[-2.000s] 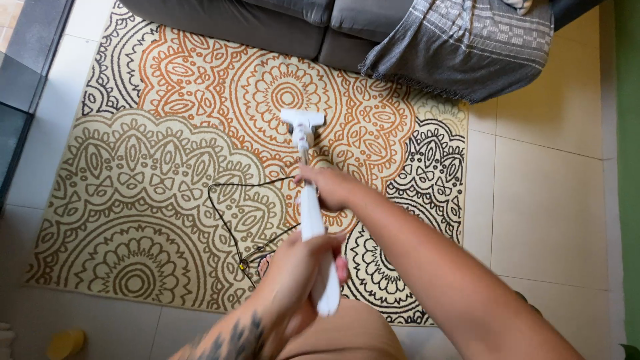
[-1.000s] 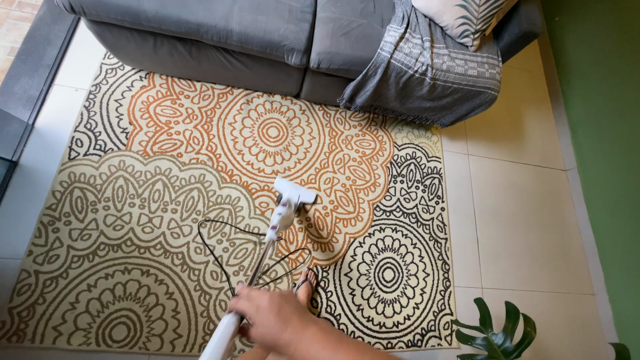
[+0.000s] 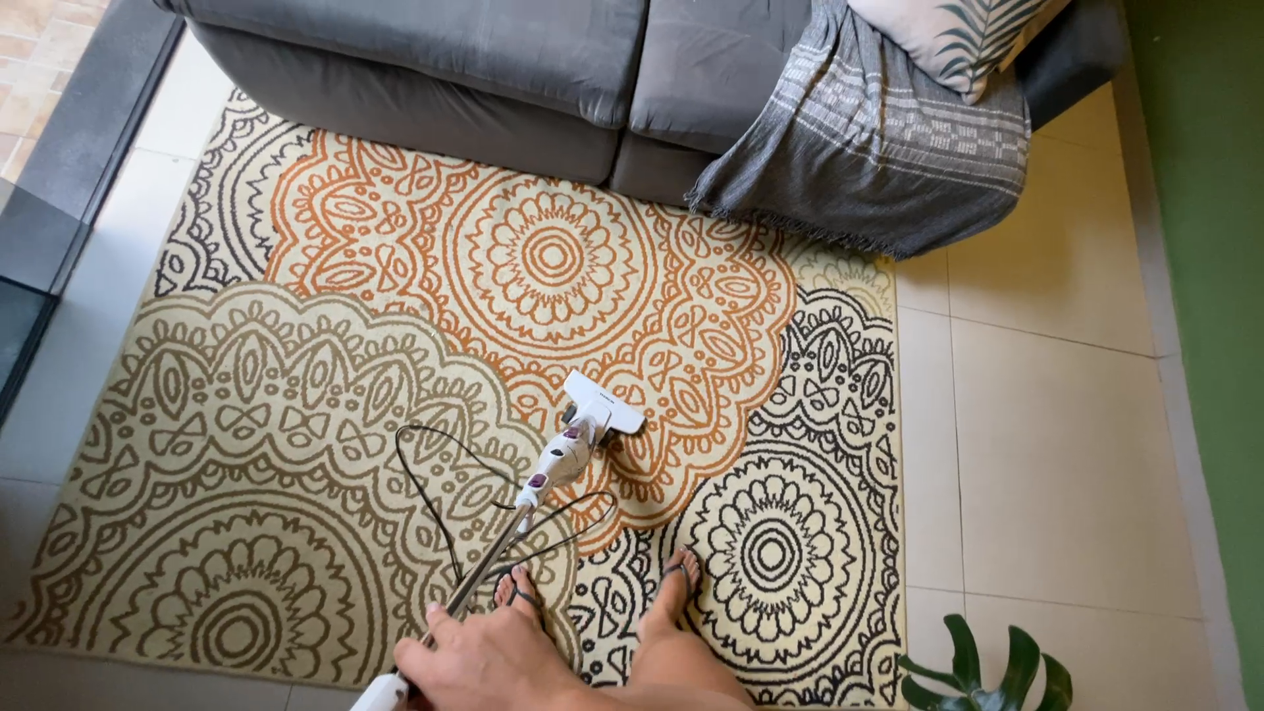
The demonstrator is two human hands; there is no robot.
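Note:
A white stick vacuum cleaner with purple details [image 3: 561, 459] lies slanted over the patterned rug [image 3: 296, 395]. Its flat white floor head [image 3: 604, 403] rests on the orange part of the pattern. From the body a thin metal tube [image 3: 486, 561] runs down left to a white handle [image 3: 381, 693], cut off by the lower edge. My right hand [image 3: 489, 657] is closed around the lower part of the tube, just above the handle. A black power cord [image 3: 425, 484] lies in loops on the rug, partly passing under the vacuum. My left hand is out of view.
A grey sofa [image 3: 425, 69] borders the rug's far edge, with a fringed grey throw [image 3: 869, 148] and a leaf-print cushion [image 3: 953, 35]. My feet in flip-flops [image 3: 679, 573] stand on the rug. A plant [image 3: 987, 676] is at lower right, a green wall [image 3: 1205, 247] at right.
The floor head has come back from the orange medallion toward my feet. My left hand, on the white handle two seconds ago, is out of view. The view has shifted.

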